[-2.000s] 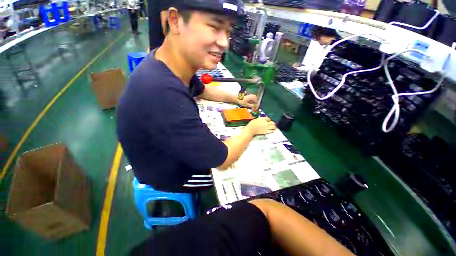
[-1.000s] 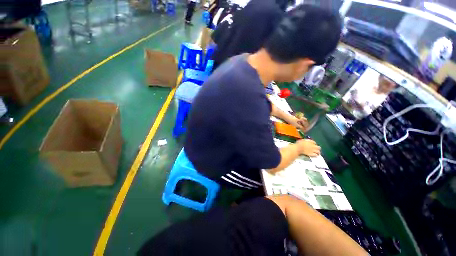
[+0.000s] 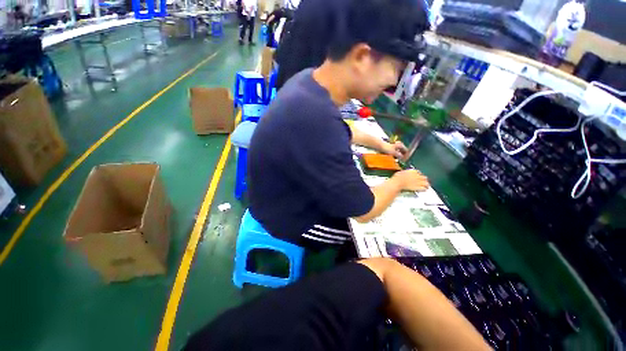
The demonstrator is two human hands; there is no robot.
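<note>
A shiny black blister tray (image 3: 491, 291) lies at the bottom right, partly behind my bent left arm. My left forearm runs out of the bottom edge, so my left hand is out of the picture. My right hand is not in view either. A dark cylindrical unit (image 3: 480, 208) stands on the green conveyor belt (image 3: 511, 240) beyond the newspaper covering (image 3: 419, 223). Another dark round unit (image 3: 571, 321) is at the tray's far right side.
A seated person (image 3: 309, 151) works at a green press (image 3: 427, 115) with an orange pad (image 3: 381, 162). Open cartons (image 3: 123, 223) stand on the floor at left. Stacked black trays (image 3: 542, 158) and a white cord (image 3: 504, 140) are at right.
The view has swung left since the first frame, then slightly back. The neighbouring person's face has turned down towards the press. More of the black tray shows than one second ago.
</note>
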